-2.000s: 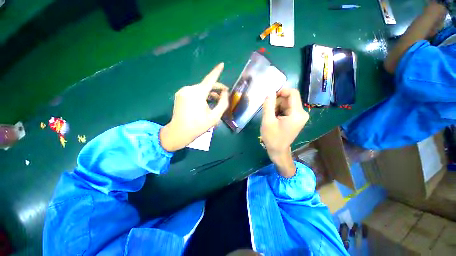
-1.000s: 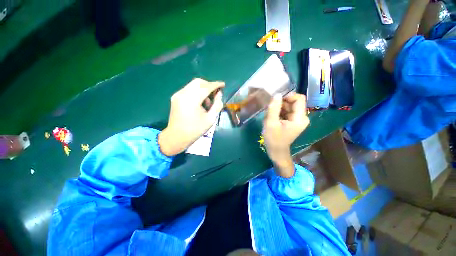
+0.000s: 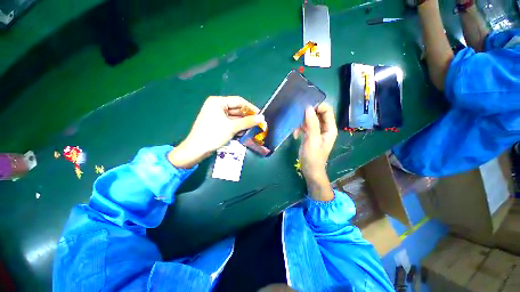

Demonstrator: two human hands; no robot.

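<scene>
A phone-sized display assembly (image 3: 289, 108) is held tilted in front of me, its dark reflective face showing. My right hand (image 3: 319, 131) grips its right edge between thumb and fingers. My left hand (image 3: 225, 122) pinches the orange flex cable (image 3: 260, 136) at the display's lower left end. The fingertips hide part of the cable. The white test board (image 3: 229, 162) lies on the mat just below my left hand. Black tweezers (image 3: 242, 197) lie below the board.
Stacked screens (image 3: 362, 97) lie at the right; a separate silver-backed screen (image 3: 317, 34) lies beyond. A pen-like tool (image 3: 385, 20) is at the far right. A red-and-white item (image 3: 73, 154) lies left. Another person's blue sleeve (image 3: 473, 102) reaches in at right, above cardboard boxes (image 3: 462, 194).
The display has turned from a bright, glaring face to a dark one. My left fingers have closed onto its orange flex. The test board shows more fully. The other person's arms have shifted.
</scene>
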